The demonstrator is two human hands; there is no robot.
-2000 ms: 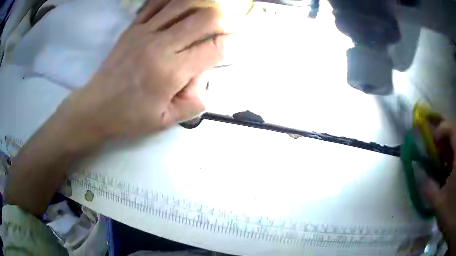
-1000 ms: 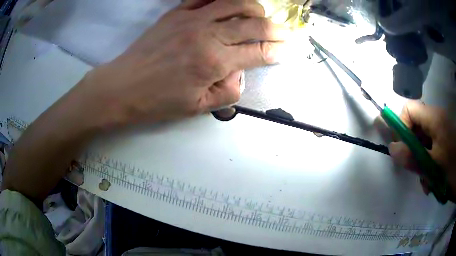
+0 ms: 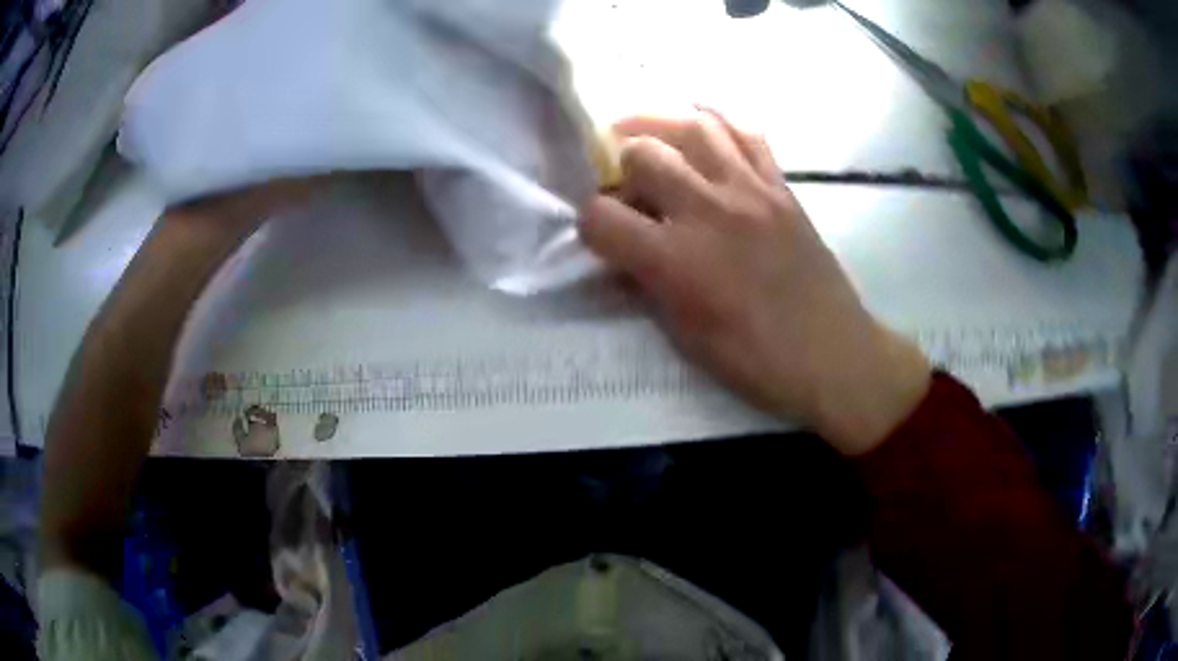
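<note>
White cloth (image 3: 310,97) is lifted and folded over at the upper left of the table, with a loose corner hanging near the middle. My right hand (image 3: 704,213) pinches the cloth's right edge between thumb and fingers, beside a yellowish strip. My left forearm comes up from the lower left; my left hand (image 3: 265,198) is mostly hidden under the cloth, so its grip cannot be seen. Scissors (image 3: 957,98) with one green and one yellow handle loop lie on the table at the upper right, blades pointing up and left, untouched.
The white table (image 3: 517,433) has a printed ruler (image 3: 517,381) along its front edge and brown chipped patches at the left. A dark seam runs behind my right hand. Blue bin edges and cloth (image 3: 304,555) show below the table. Bright light glares at the upper middle.
My right hand has let go of the scissors and moved left to take the cloth's edge. The cloth is raised and now covers my left hand. The view has shifted.
</note>
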